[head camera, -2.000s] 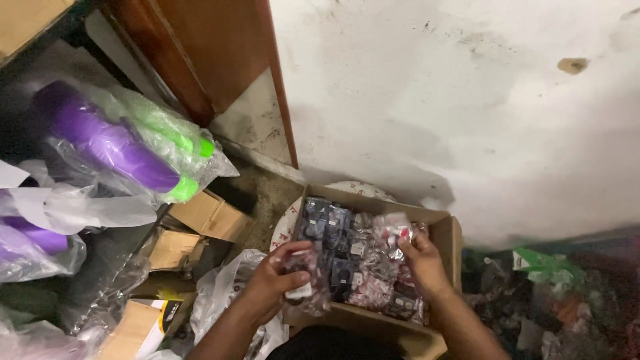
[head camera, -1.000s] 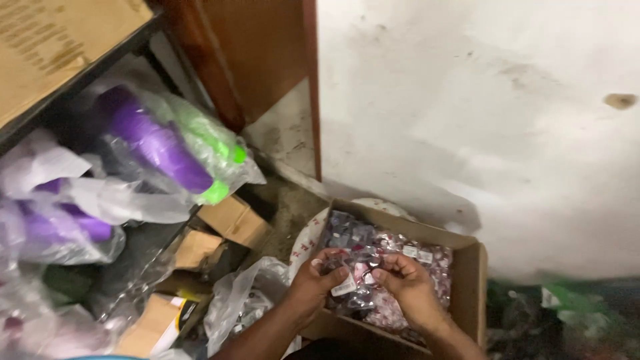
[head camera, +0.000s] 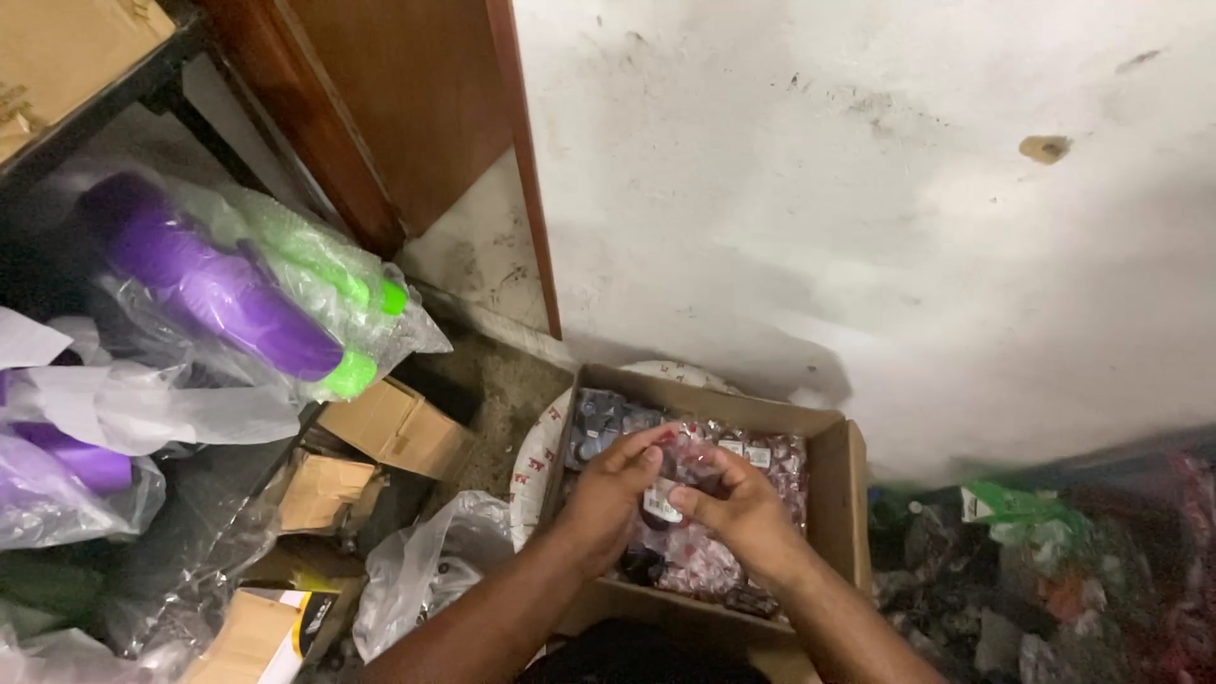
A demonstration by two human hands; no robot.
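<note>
Both my hands are close together above an open cardboard box [head camera: 850, 503]. Between them is a small clear plastic packet [head camera: 663, 502] with a white printed label and something dark and reddish inside. My left hand [head camera: 608, 494] grips the packet's left side, and my right hand [head camera: 746, 508] pinches its right side with thumb and fingers. Below, the box holds many similar clear packets: dark blue-grey ones [head camera: 598, 427] at the back left, reddish and pink ones [head camera: 703, 565] toward the front and right.
Left, a shelf carries purple items [head camera: 228, 304] with green ends in clear plastic. Beneath are small cardboard boxes [head camera: 399, 427] and a translucent plastic bag [head camera: 442, 551]. A patterned round object [head camera: 537, 465] lies under the box. Plastic-wrapped goods [head camera: 1026, 551] lie right; a stained white wall [head camera: 807, 190] rises behind.
Two seconds ago my hands were apart over the box, each with a packet. They have come together, and both now hold one packet.
</note>
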